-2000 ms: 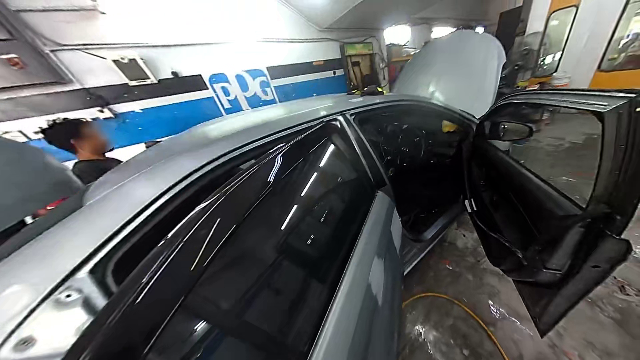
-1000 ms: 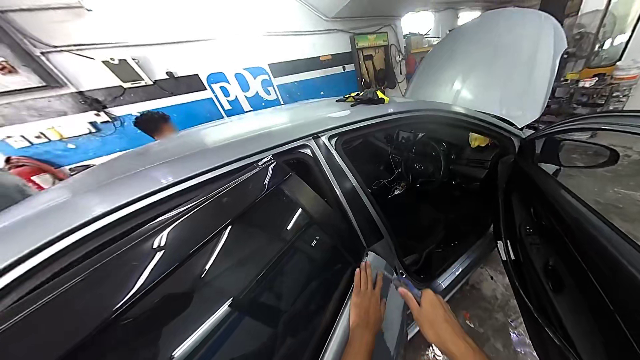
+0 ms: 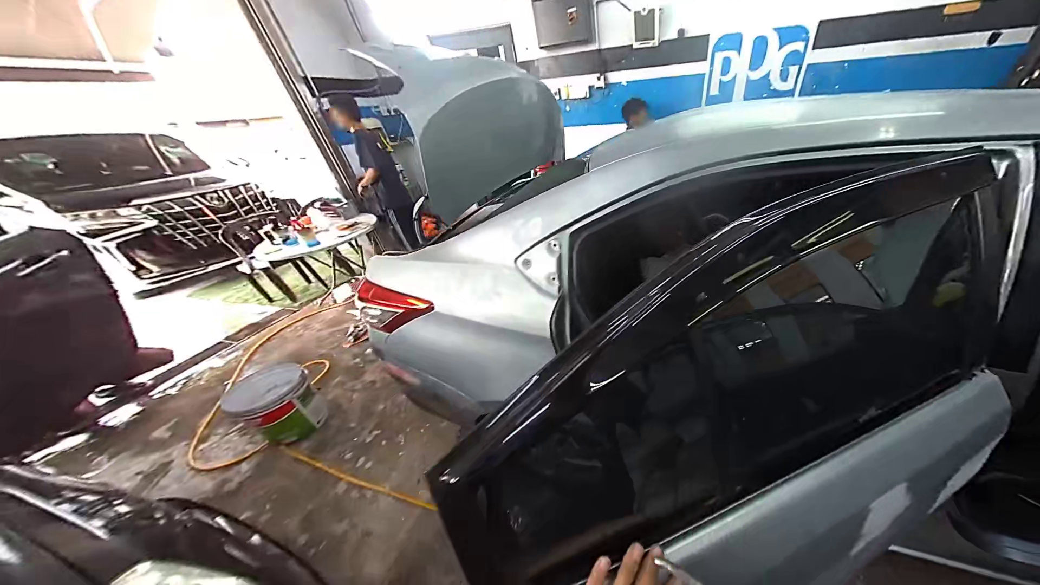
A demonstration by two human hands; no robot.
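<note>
A silver-grey car stands with its rear door (image 3: 845, 496) swung out. The door has a dark tinted window (image 3: 674, 390) in a glossy black frame, and pale patches mark its grey panel. My left hand (image 3: 630, 567) shows only as fingertips at the bottom edge of the view. They lie against the door where the glass meets the panel, with slight gaps between them; the palm is hidden below. A thin pale edge beside the fingers is too unclear to name. My right hand is out of view.
A lidded paint bucket (image 3: 276, 402) stands on the floor, with a yellow hose (image 3: 366, 485) looped around it. Behind the car is a raised trunk lid (image 3: 491, 130). A person (image 3: 378, 166) stands near a round table (image 3: 317, 240). Another person's head (image 3: 635, 112) shows beyond the roof.
The view has swung left towards the car's rear. One second ago both my hands were on the door's front upper edge, the right holding a small tool; now only fingertips of one hand show.
</note>
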